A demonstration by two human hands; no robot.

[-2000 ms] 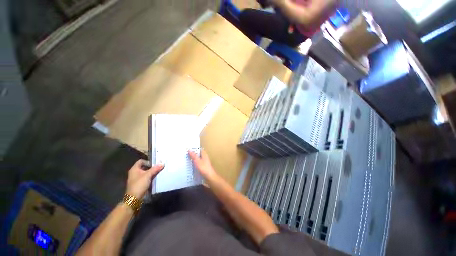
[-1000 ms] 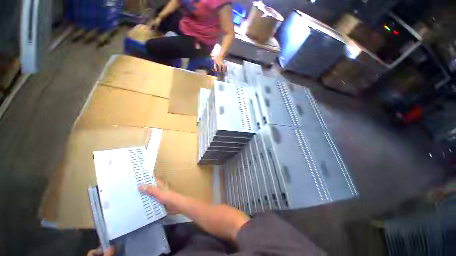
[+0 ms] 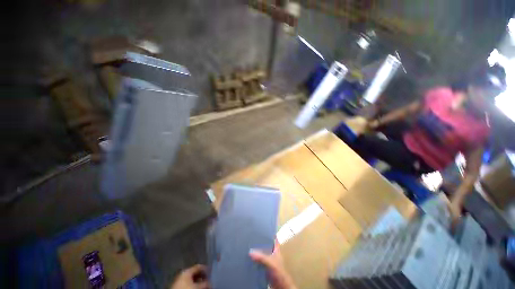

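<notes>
A grey sheet-metal housing (image 3: 243,231) is held upright in front of me, its plain broad face towards the camera. My left hand (image 3: 191,277) is at its lower left edge, cut off by the bottom of the picture; its fingers look curled at the edge. My right hand (image 3: 272,267) grips its lower right side, thumb on the face. The stacked housings (image 3: 432,251) stand at the lower right on the cardboard layer sheet (image 3: 308,169). The picture is blurred.
A broad grey hung part (image 3: 149,130) is in mid-air at the left. Two narrow hung parts (image 3: 322,95) are further back. A blue crate (image 3: 132,237) with cardboard and a mobile phone (image 3: 93,270) is lower left. A person in pink (image 3: 446,127) sits at the right. Wooden pallets (image 3: 240,89) stand behind.
The view has swung left, bringing hung parts into sight. The housing is now upright with its plain face showing; before, its slotted face showed. The person's arm still reaches towards the stacks.
</notes>
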